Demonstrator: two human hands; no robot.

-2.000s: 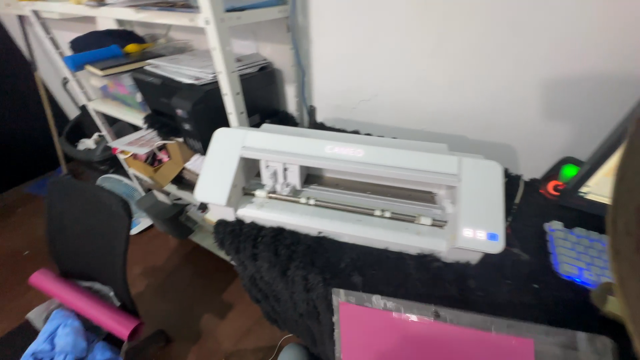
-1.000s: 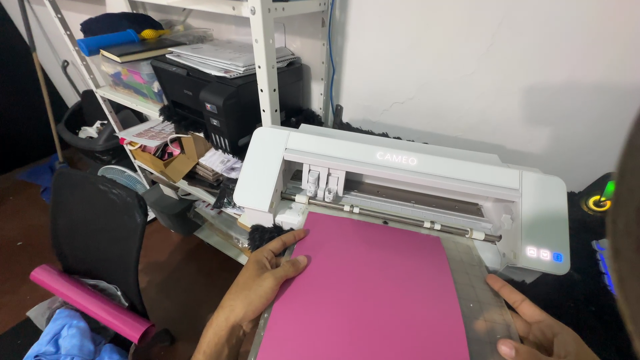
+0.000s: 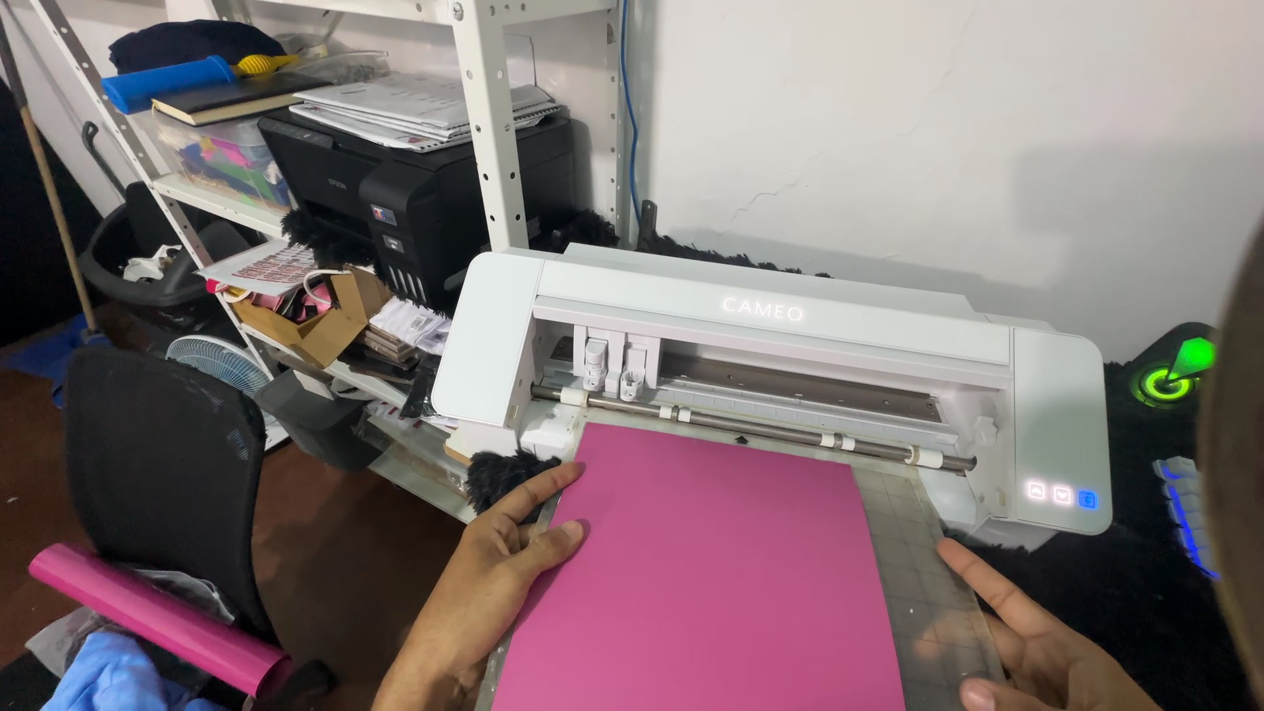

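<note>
A clear gridded cutting mat (image 3: 923, 592) bears a pink sheet (image 3: 706, 573) and lies at the front of a white Cameo cutting machine (image 3: 770, 306). Its far edge meets the metal roller bar (image 3: 790, 432), whose white rollers show. My left hand (image 3: 504, 573) grips the mat's left edge, thumb on top near the sheet's edge. At the right edge, my right hand (image 3: 1037, 632) holds the mat, with the index finger along its side and the thumb low over it. Lit buttons (image 3: 1062, 496) glow on the machine's right end.
A black Epson printer (image 3: 395, 188) stands on a white metal shelf (image 3: 489, 128) at the left, papers on top. Below are an open cardboard box (image 3: 341, 321) and a fan (image 3: 217, 360). A black chair (image 3: 163, 474) holds a pink roll (image 3: 158, 617). A lit keyboard (image 3: 1185, 513) is at the right.
Two seconds ago the mat and pink sheet lay on the black furry cover in front of the machine, with no hands on them. Both hands now hold the mat, its far edge closer to the roller.
</note>
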